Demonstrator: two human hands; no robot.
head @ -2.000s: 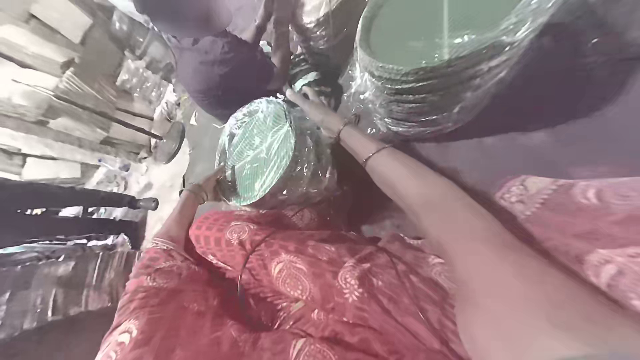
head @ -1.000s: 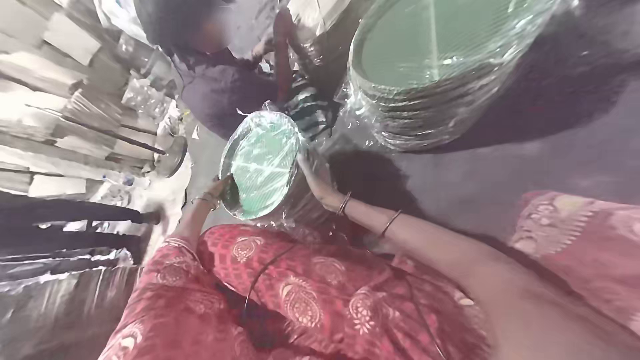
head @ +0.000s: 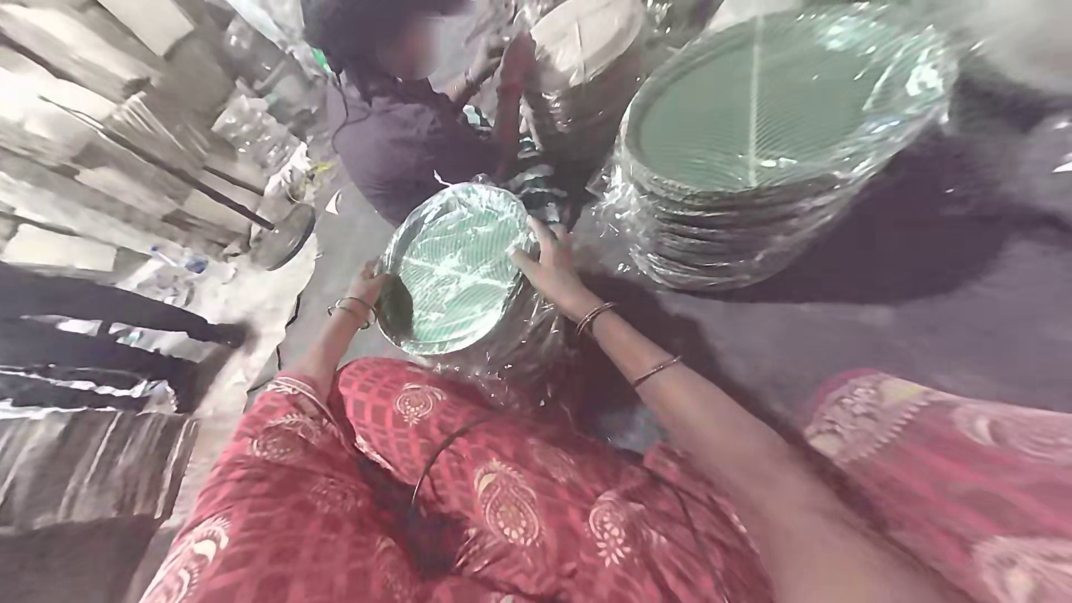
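A round green tray-like piece with a raised rim, wrapped in clear plastic, is tilted toward me above my knees. My left hand grips its left edge, with the fingertips partly hidden behind the rim. On the upper right edge lies my right hand, its thumb on the face and its fingers spread along the rim. Loose clear plastic hangs below and to the right of the piece, over what may be more of the same pieces. Thin bangles circle both wrists.
A plastic-wrapped stack of larger green round pieces stands on the floor at the upper right. Beside it is a stack with a pale top. A person in a dark top sits just ahead. Stacked pale blocks line the left.
My right hand has come from beyond the top of the wrapped piece, near the other person, down onto its right edge. My left hand has stayed at the left edge.
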